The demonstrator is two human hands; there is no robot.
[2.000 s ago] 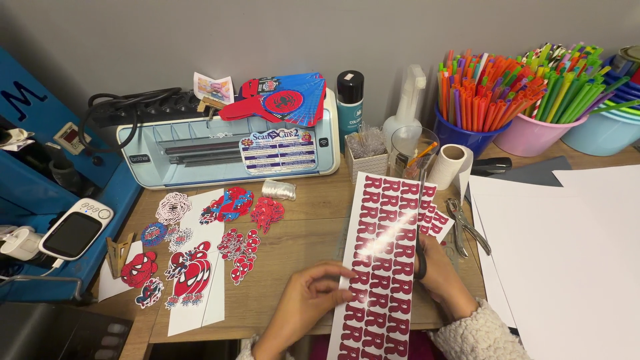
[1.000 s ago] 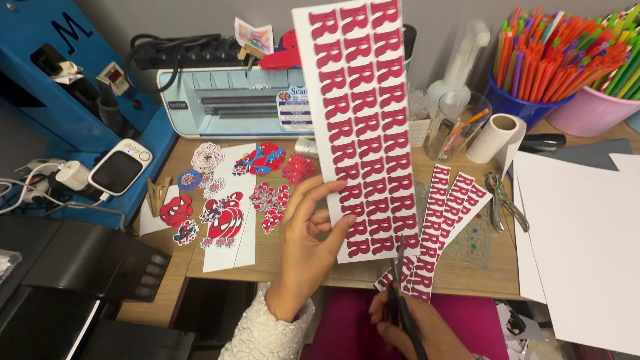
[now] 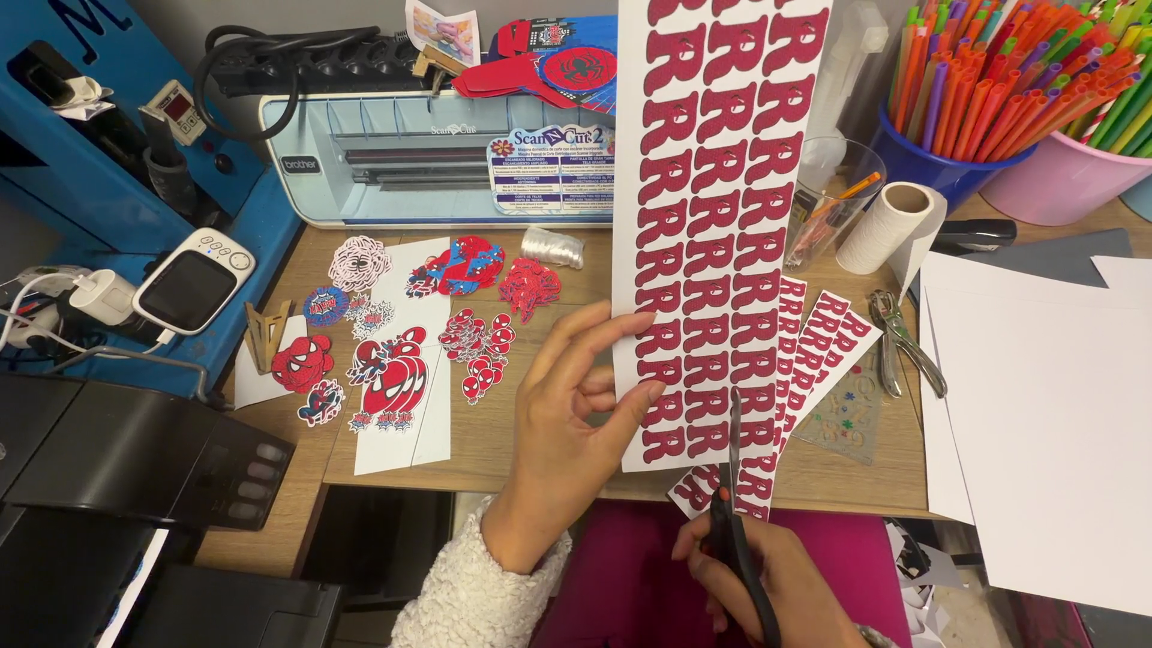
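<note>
My left hand (image 3: 576, 405) pinches the lower left edge of a white paper sheet (image 3: 675, 270) printed with columns of dark red letter R's, held upright above the table edge. In my right hand (image 3: 765, 576) are black-handled scissors (image 3: 735, 504); their blades stand at the sheet's bottom edge, between the middle and right columns, with a slit running up from there. Cut strips (image 3: 814, 346) with the same R's lie fanned out behind the sheet, at the table's front edge. The sheet's top runs out of view.
Spider-themed paper cutouts (image 3: 391, 387) lie at the left, before a Brother cutting machine (image 3: 378, 162). To the right are a paper roll (image 3: 886, 229), a metal hole punch (image 3: 900, 346), white sheets (image 3: 1044, 405), a clear cup (image 3: 832, 198) and straws in a blue bucket (image 3: 954, 153).
Both hands came nearer the table's front edge, the sheet was raised, and the cut strips came into plain view. Since one second ago, the scissors have moved to between the middle and right columns.
</note>
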